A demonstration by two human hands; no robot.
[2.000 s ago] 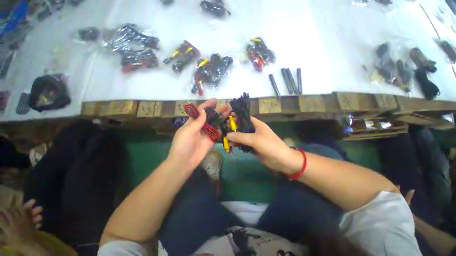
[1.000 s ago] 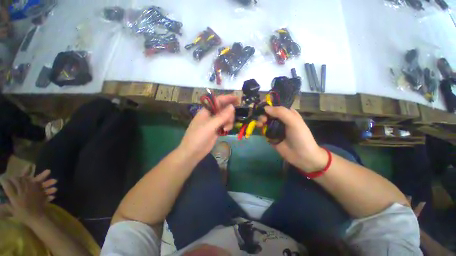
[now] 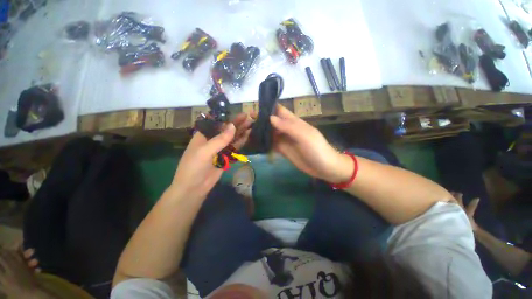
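My left hand (image 3: 207, 153) is closed around a dark bunch of parts with a small black unit (image 3: 218, 105) sticking up above the fingers. Yellow plugs (image 3: 240, 157) and red plugs (image 3: 226, 162) hang below that hand. My right hand (image 3: 300, 140) holds a long looped black cable coil (image 3: 268, 105) upright between thumb and fingers. The two hands are side by side just in front of the table edge. The fingers hide how the cable and the plugs join.
A white-covered table (image 3: 373, 35) on a wooden pallet edge (image 3: 233, 110) lies ahead. It bears bagged cable sets (image 3: 236, 63), several black sticks (image 3: 330, 75), a dark bagged bundle (image 3: 39, 108) and more bags (image 3: 455, 55). Neighbours' hands show at both sides.
The red and yellow plugs and the small black unit have gone from between the hands into my left hand. My right hand now holds the black coil upright, apart from them.
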